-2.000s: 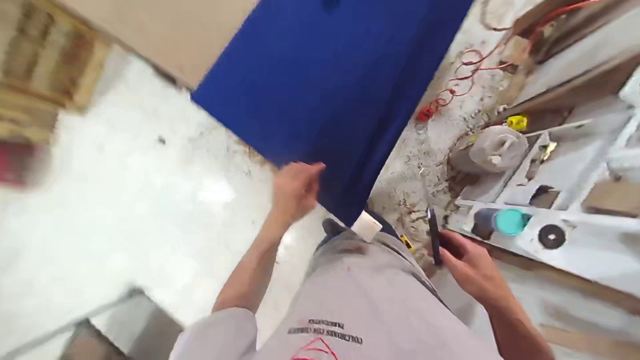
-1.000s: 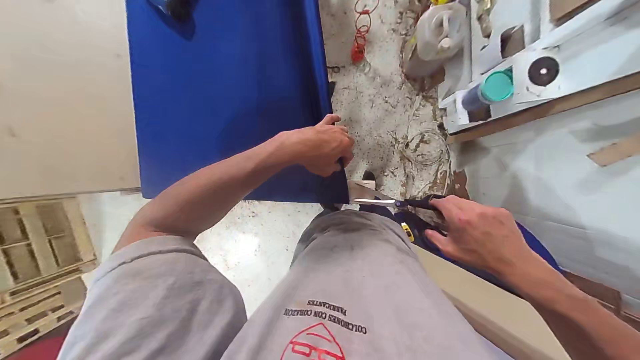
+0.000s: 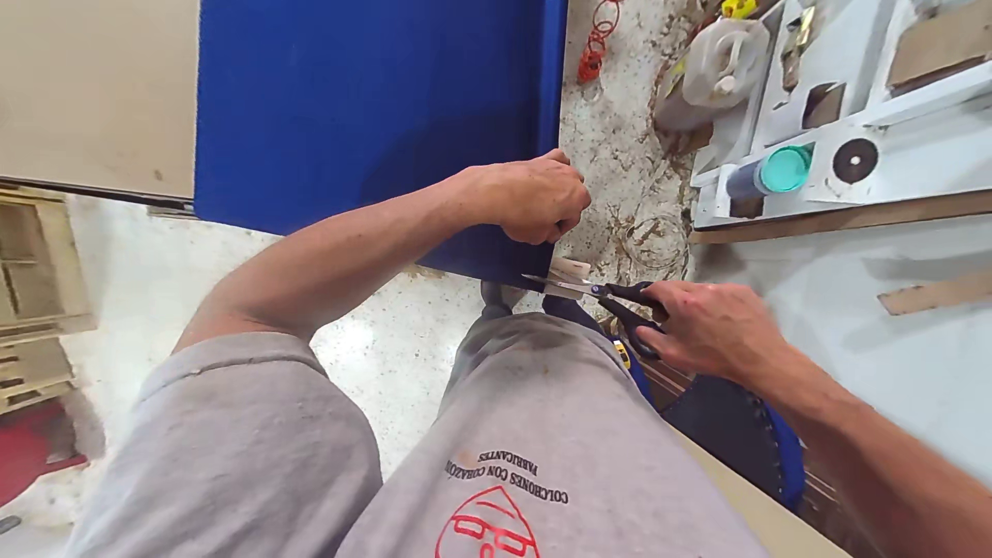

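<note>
Blue fabric (image 3: 349, 101) lies over a flat surface, its right side folded along the edge. My left hand (image 3: 539, 198) grips that fabric near its lower right corner, fingers curled over the edge. In my right hand (image 3: 709, 322) are black-handled scissors (image 3: 597, 291), handles spread and blades parted. The blades point left and meet the fabric's corner; whether cloth lies between them I cannot tell. A small pale block-like piece (image 3: 570, 270) is just behind the blades.
A beige board (image 3: 93, 93) adjoins the fabric at left. A red coiled hose (image 3: 593, 54) lies on the debris-strewn floor. At right, a white shelf unit (image 3: 914, 170) holds a teal-topped container (image 3: 784, 169), beside a translucent plastic jug (image 3: 725, 66). Wooden pallets (image 3: 39, 287) stand lower left.
Two seconds ago my left hand was apart from the fabric's right edge; now it grips there. The scissors have come to the fabric's corner with blades parted. The view has turned.
</note>
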